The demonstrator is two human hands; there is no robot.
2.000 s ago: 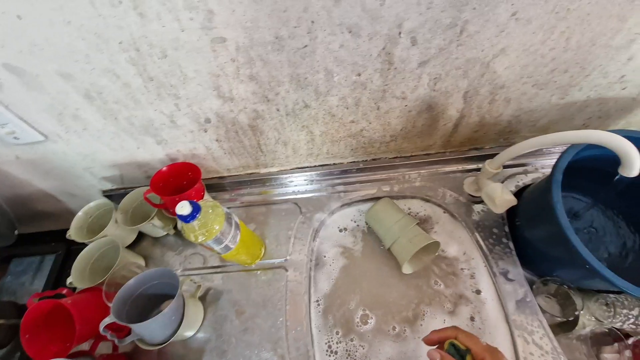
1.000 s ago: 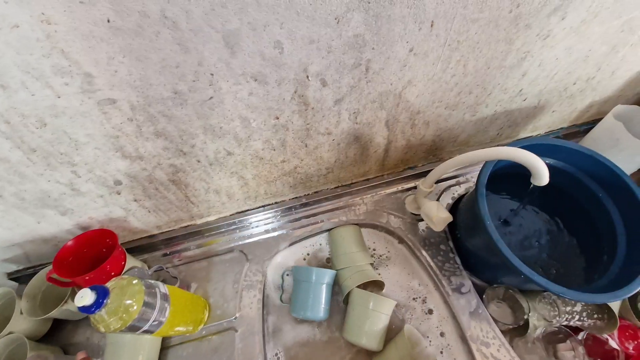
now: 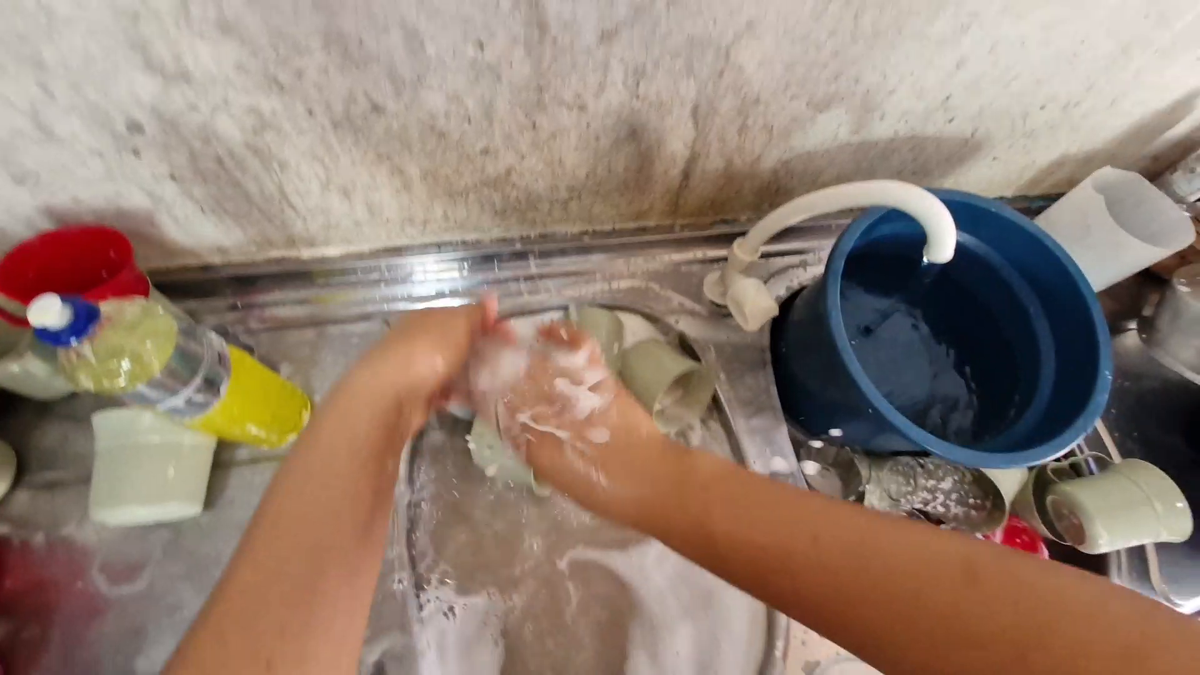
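Both hands meet over the left part of a steel sink basin (image 3: 525,581), blurred by motion. My left hand (image 3: 436,352) is at the upper left of the basin, its fingers against the right one. Foam covers my right hand (image 3: 572,408). A pale green cup (image 3: 497,455) shows partly beneath the right hand; whether either hand grips it is unclear, as the fingers and whatever lies between them are hidden. Just right of the hands, another pale green cup (image 3: 666,380) lies on its side in the basin, near a further one (image 3: 600,333).
A blue tub (image 3: 947,450) of water stands right of the sink under a white curved faucet (image 3: 853,194). Several cups, one pale green (image 3: 1120,506), lie below it. On the left are a bottle of yellow liquid (image 3: 248,394), a red cup (image 3: 75,267) and a pale green cup (image 3: 150,469).
Both hands have come into view over the sink. The blue-grey cup seen in the basin one second ago no longer shows plainly. The view has shifted.
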